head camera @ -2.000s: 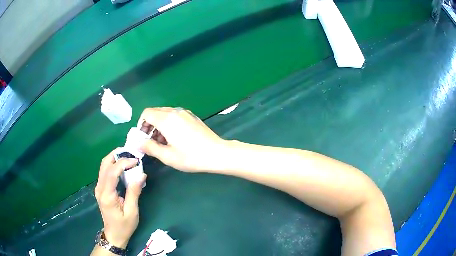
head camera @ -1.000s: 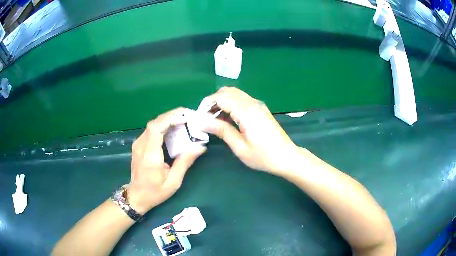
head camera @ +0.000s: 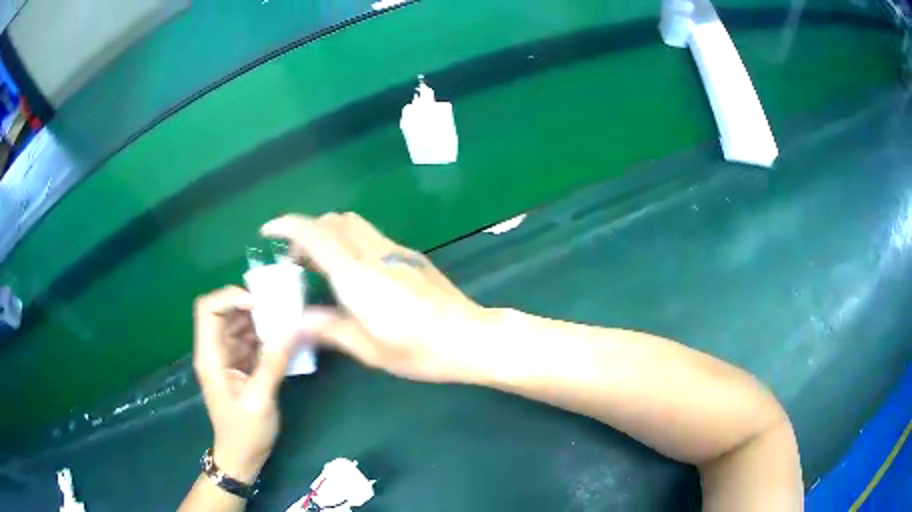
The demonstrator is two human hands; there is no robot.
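Note:
A white power adapter [head camera: 278, 305] is upright and blurred, its two prongs pointing up; no dark opening shows on it. My left hand [head camera: 237, 365] holds it by its lower left side. My right hand [head camera: 385, 295] is to its right, thumb at the adapter's lower right side and fingertips near the prongs; blur hides whether it grips. A second adapter's white cap [head camera: 343, 485] with thin wires lies on the bench edge at the bottom, its housing mostly cut off by the frame.
Another adapter [head camera: 430, 133] stands out on the green belt [head camera: 560, 120]. A long white guide strip [head camera: 735, 95] lies at the upper right with a white block [head camera: 677, 25] against it. A small white pronged piece [head camera: 68, 492] is at the bottom left. A pale block [head camera: 10, 308] shows at the left edge.
The dark gap seen between cap and housing no longer shows. The held adapter now has its prongs up. My right hand's fingers have spread from their pinch on the cap. The view has turned.

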